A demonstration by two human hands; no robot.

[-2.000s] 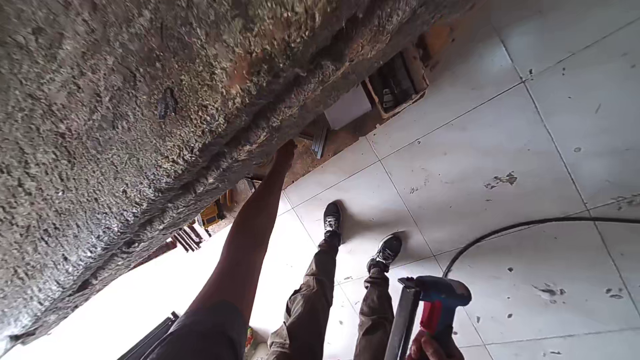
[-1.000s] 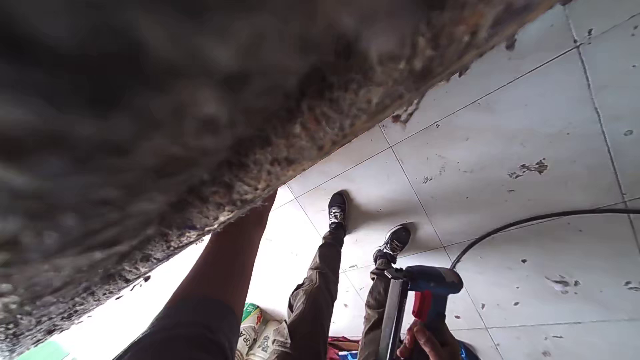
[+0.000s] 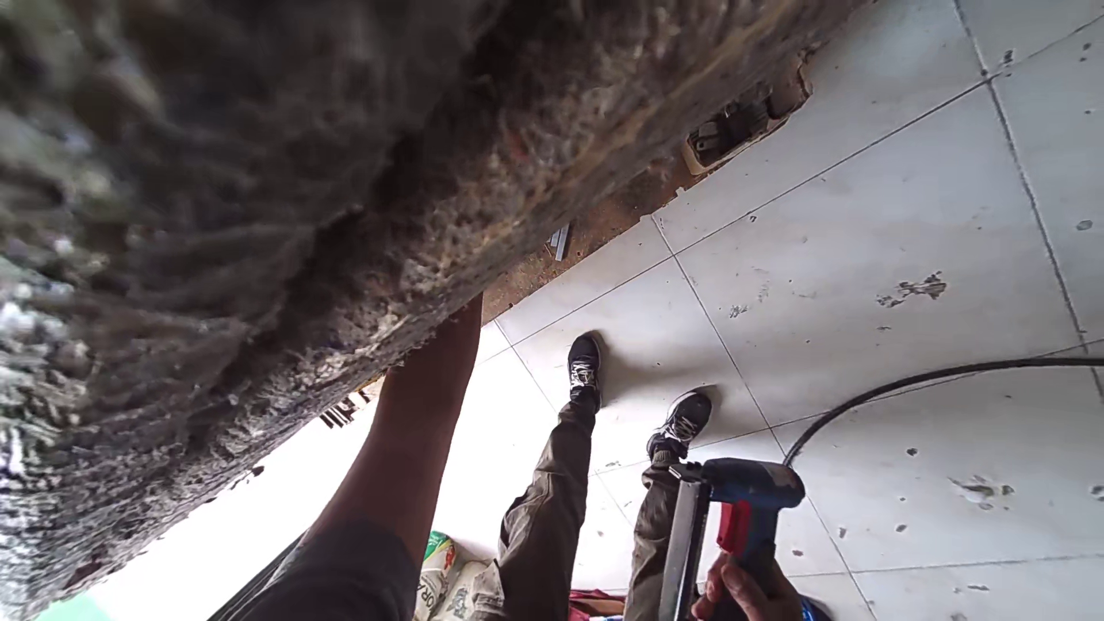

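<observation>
My right hand (image 3: 749,588), at the lower right, grips the handle of a pneumatic staple gun (image 3: 733,500) with a dark blue body, a red trigger part and a long metal magazine. A black hose (image 3: 914,378) curves away behind the tool to the right edge. My left forearm (image 3: 414,431) reaches up under a large, rough, fibrous grey-brown piece (image 3: 285,224) that fills the upper left. That piece hides my left hand, so what it touches or holds does not show.
Small metal strips (image 3: 561,242) lie on a brown surface below the rough piece. An open box (image 3: 737,134) holds dark items. Printed sacks (image 3: 444,586) stand by my legs on the white tiled floor (image 3: 845,259), which has chipped spots.
The rough piece hid the box and metal strips one second ago; they show again now. My left hand, partly visible two seconds ago, is hidden. My right hand still holds the staple gun.
</observation>
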